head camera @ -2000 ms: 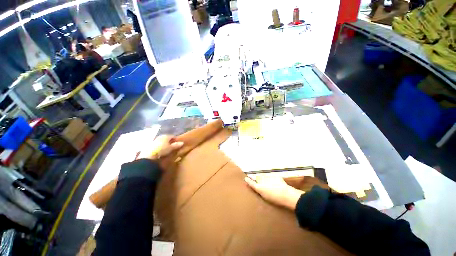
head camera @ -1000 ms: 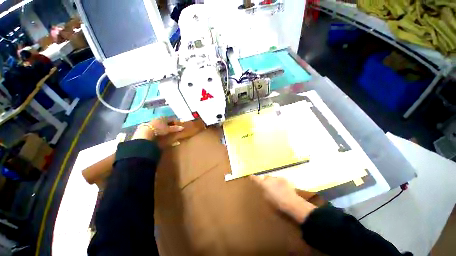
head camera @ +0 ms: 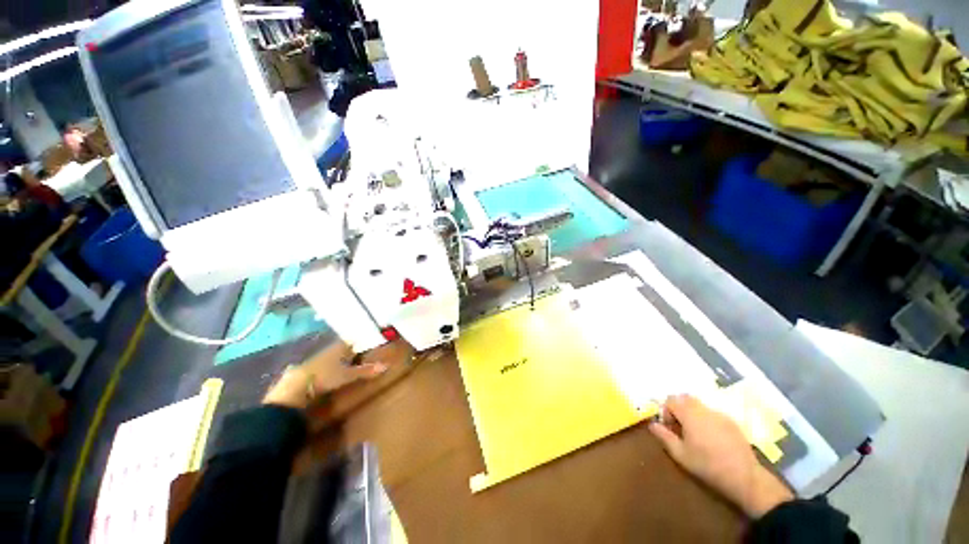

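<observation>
The brown main panel (head camera: pixel 531 515) lies in front of the machine head (head camera: pixel 409 287) and runs off the bottom edge. The yellow flap (head camera: pixel 542 388), with small black handwriting, lies over part of it. My left hand (head camera: pixel 324 380) rests on the panel left of the machine head, fingers spread, holding nothing visible. My right hand (head camera: pixel 707 441) is at the flap's near right corner, with the corner between thumb and finger. The lower left of the panel is partly hidden by my sleeve and a blurred dark, shiny object (head camera: pixel 338 497).
A white side plate (head camera: pixel 680 319) lies right of the flap. A white sheet with red marks and a yellow edge (head camera: pixel 143 468) is at left. The control screen (head camera: pixel 197 117) stands above left. A black cable hangs at the table's right corner. Yellow pieces (head camera: pixel 839 74) are heaped on a bench.
The yellow flap now lies flatter and fully in view. My right hand has moved right along its edge to the corner. My left hand has flattened on the panel. The view has shifted right.
</observation>
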